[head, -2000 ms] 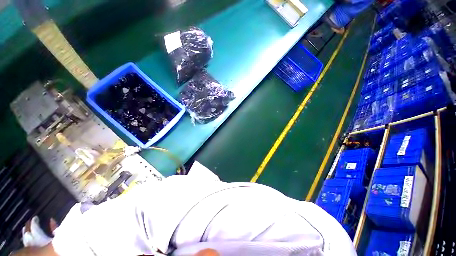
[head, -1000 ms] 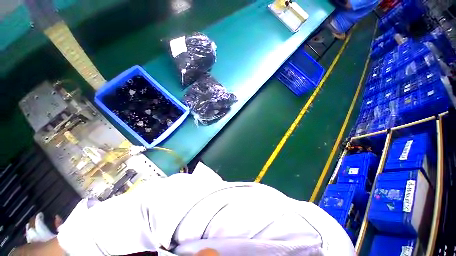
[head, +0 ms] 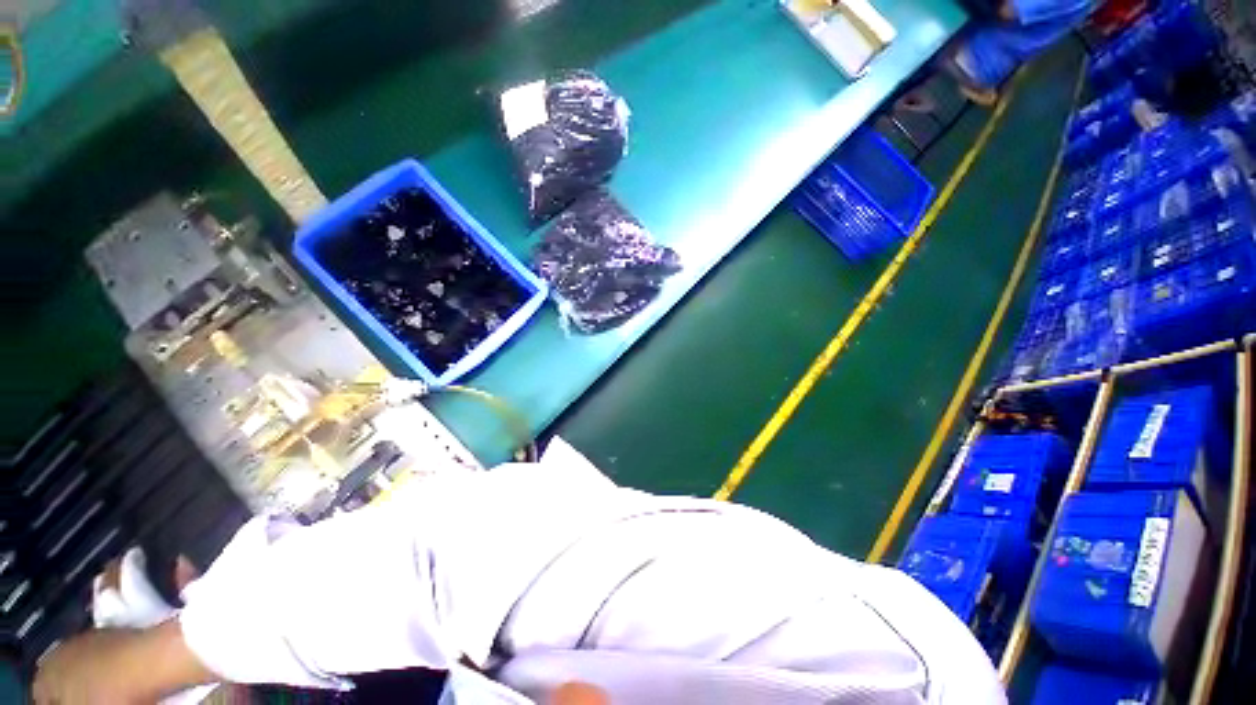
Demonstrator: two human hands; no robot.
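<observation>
My left hand (head: 131, 592), in a white glove with some bare fingertips, is small and blurred at the lower left, over the dark slotted tray (head: 76, 475) of black rods. My right hand (head: 97, 672), bare, is partly cut off below it at the lower left corner; its fingers are not clear. Whether either hand holds anything cannot be told. The silver-grey fixture (head: 159, 262) with brass-coloured parts and clamps lies just right of the tray. My white sleeve covers its near end.
A blue bin (head: 314, 258) of small black parts sits beside the fixture. Two clear bags of black parts (head: 568, 138) lie right of it. A yellowish post (head: 241, 117) stands behind. A thin air tube curves near the bench edge. Another person's blue sleeve (head: 1019, 48) shows far off.
The bench, fixture, bin and bags have shifted right and slightly up in view. More of my bare hand and forearm shows at the lower left, below the gloved hand.
</observation>
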